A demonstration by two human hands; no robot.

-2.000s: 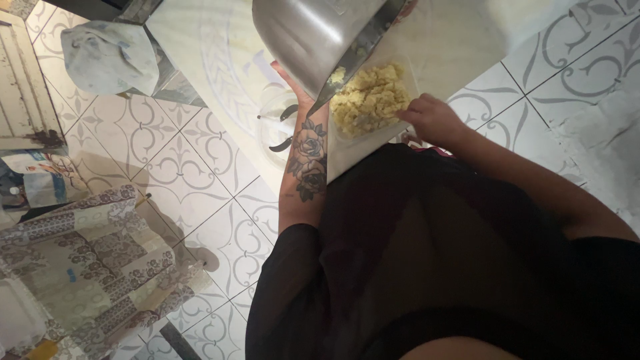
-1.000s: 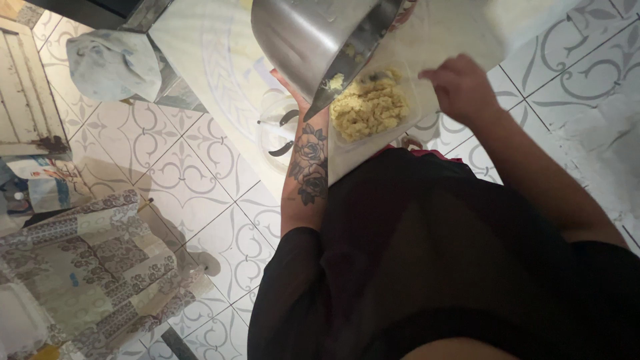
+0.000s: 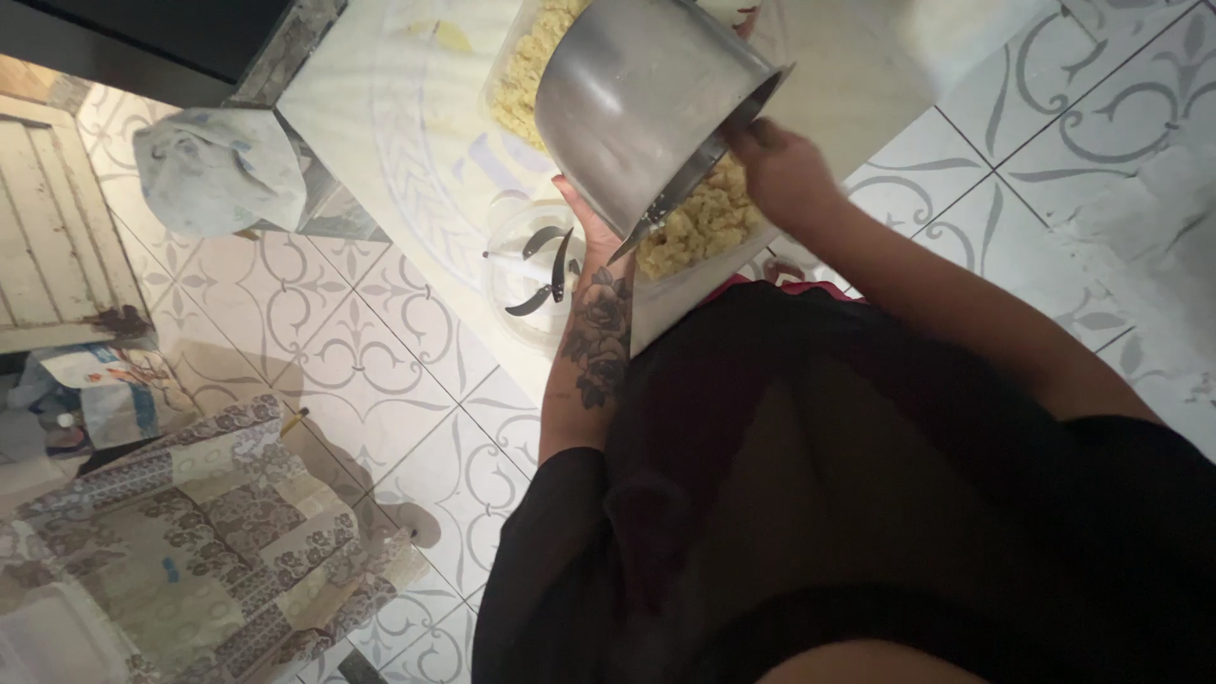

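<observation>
A large metal pot (image 3: 641,104) is tipped on its side, its mouth facing down and right, over a clear container of yellow, lumpy food (image 3: 698,228) at the table's near edge. My left hand (image 3: 591,214) supports the pot from the left, partly hidden behind it. My right hand (image 3: 784,176) is at the pot's mouth; its fingertips are in the shadow of the rim, and whether they hold anything cannot be told. A second container of yellow food (image 3: 524,85) lies behind the pot. Left of my left wrist is a clear round container (image 3: 508,309) with several dark curved pieces.
The table wears a pale printed tablecloth (image 3: 380,123). A cloth-covered item (image 3: 218,171) stands beyond its left corner. At lower left are a patterned cloth (image 3: 209,532), a plastic tub (image 3: 62,636) and bags (image 3: 114,389). Patterned floor tiles surround the table.
My right hand has moved from the right of the food container to the pot's mouth. The second food container has come into sight behind the pot. The pot remains tipped.
</observation>
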